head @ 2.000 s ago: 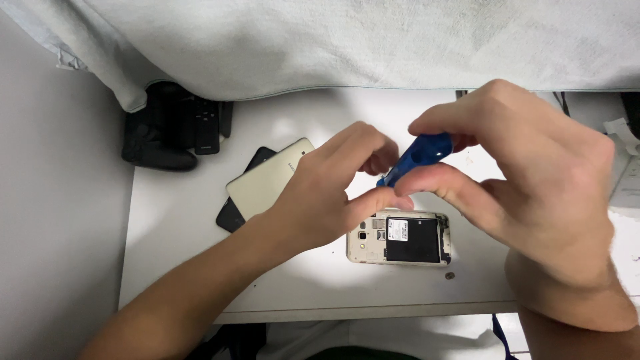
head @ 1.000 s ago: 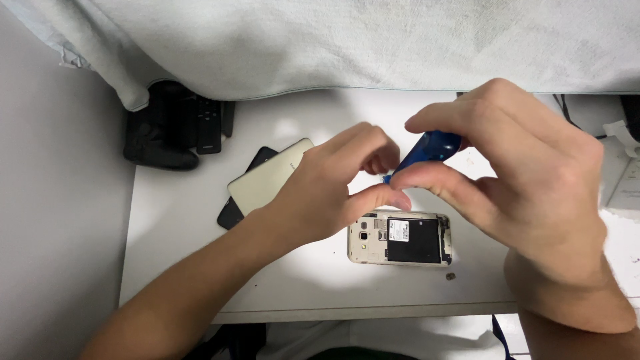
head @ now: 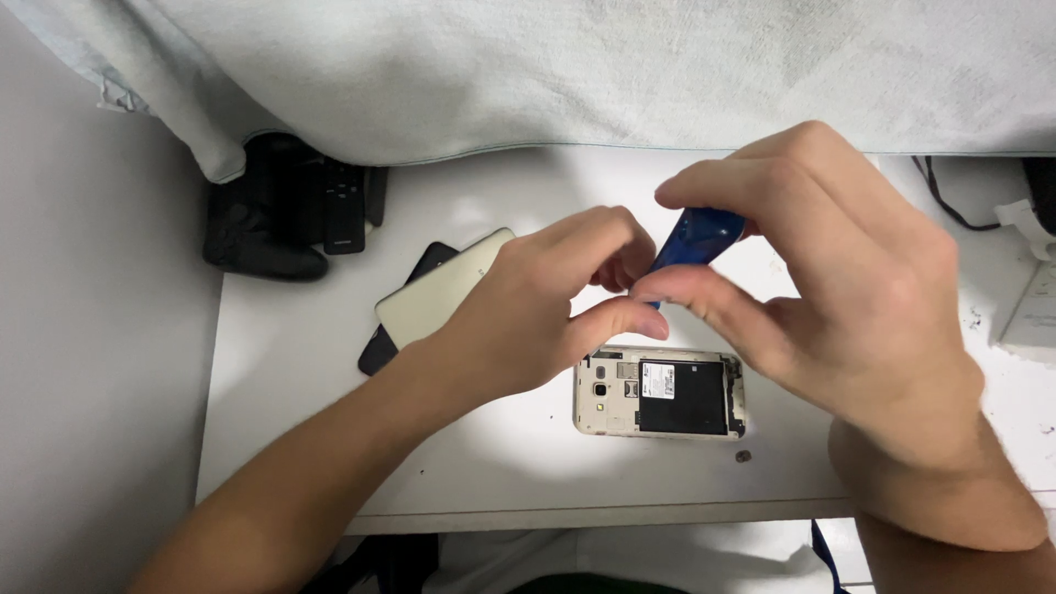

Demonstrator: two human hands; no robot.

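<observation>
My right hand (head: 850,272) grips a blue handle (head: 693,239), probably a screwdriver's, tilted with its lower end toward my left fingertips. My left hand (head: 561,289) is at that lower end, thumb and fingers curled around it; whether something small is pinched there cannot be told. Below both hands a smartphone with its back cover off (head: 610,417) lies flat on the white table, its black battery (head: 697,396) in place with a white label. A small dark piece (head: 743,455) rests just below the phone's right corner.
A cream phone cover (head: 437,289) lies across a black phone or cover (head: 375,353) left of my left hand. Farther left are a black game controller (head: 264,247) and a remote control (head: 345,210). Light cloth (head: 536,74) hangs behind. A cable (head: 949,202) and white box (head: 1031,309) are at right.
</observation>
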